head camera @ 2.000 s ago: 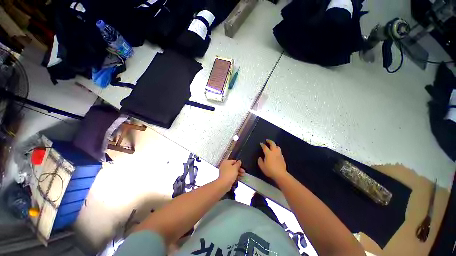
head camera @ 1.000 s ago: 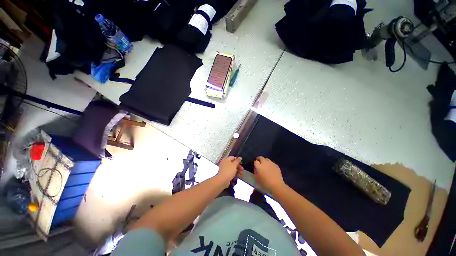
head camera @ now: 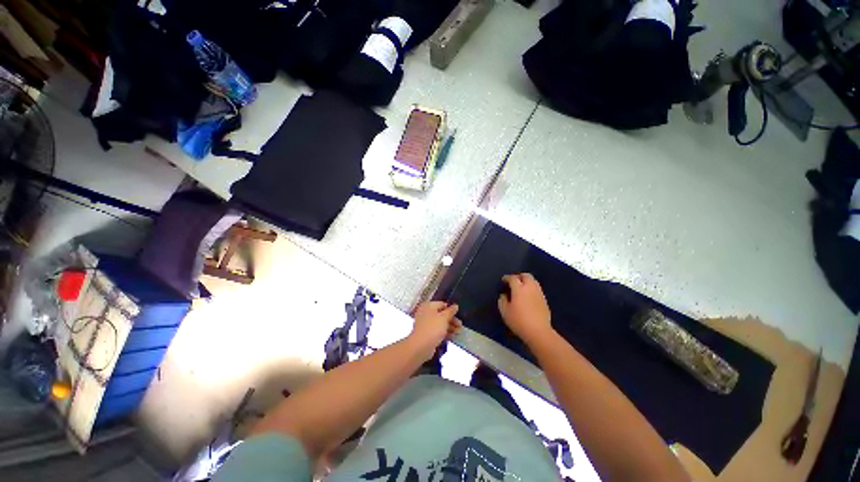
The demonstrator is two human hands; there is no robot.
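Note:
A black garment panel (head camera: pixel 585 329) lies flat on the pale table in front of me. A mottled gold-brown cloth weight (head camera: pixel 685 350) rests on its right part. My left hand (head camera: pixel 436 323) is at the panel's near left corner, with its fingertips closed on the cloth edge. My right hand (head camera: pixel 524 305) rests on the panel with its fingers curled; whether it pinches cloth or something tiny cannot be told. A tan paper pattern (head camera: pixel 802 362) shows beside and under the panel's right end. Shears (head camera: pixel 803 414) lie on the paper at the far right.
A brown-red box (head camera: pixel 418 146) and a green tool (head camera: pixel 445 151) lie beyond the panel. Stacked black pieces (head camera: pixel 311 165) lie left. Black bundles (head camera: pixel 603 71), a grey metal bar (head camera: pixel 459 33) and a machine (head camera: pixel 754 71) stand at the back. A blue crate (head camera: pixel 141 348) is on the floor left.
My right hand first drew back from the panel toward the near edge beside my left hand, and has now moved forward and right onto the panel. My left hand stays at the corner.

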